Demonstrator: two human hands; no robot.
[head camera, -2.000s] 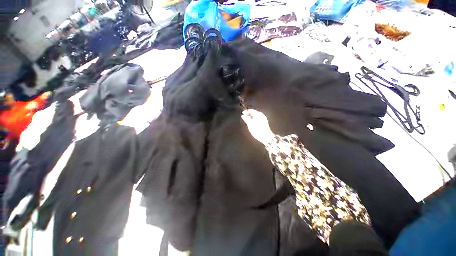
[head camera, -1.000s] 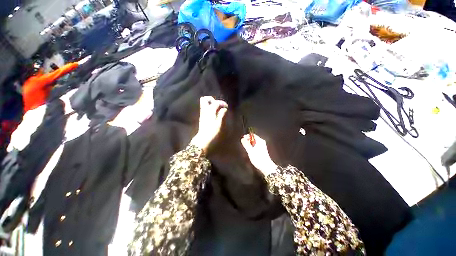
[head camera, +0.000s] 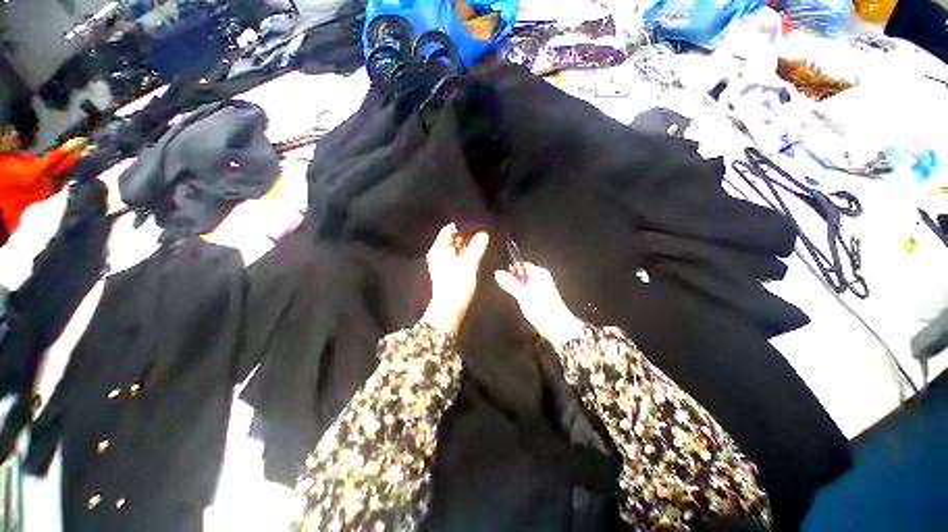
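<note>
A black coat (head camera: 644, 218) lies spread over the centre of the table, its lower part towards me. My left hand (head camera: 455, 272) is over the middle of the coat, its fingertips pinched close together; a small brownish spot shows between them, too small to name. My right hand (head camera: 532, 291) is just to its right, closed around small reddish thread snips (head camera: 517, 262) whose thin blades point up and away from me. The hands are apart. A small pale button (head camera: 642, 275) shows on the coat right of my right hand.
A double-breasted coat (head camera: 156, 374) with gold buttons lies at left, a grey bundled garment (head camera: 203, 166) above it. Black hangers (head camera: 806, 218) lie at right on the white table (head camera: 863, 364). A blue bag (head camera: 473, 36) and clear plastic are behind. A person in red (head camera: 31, 182) is far left.
My left hand has come into view since two seconds ago, and in the last second moved slightly right and down, closer to my right hand. The snips are still in my right hand.
</note>
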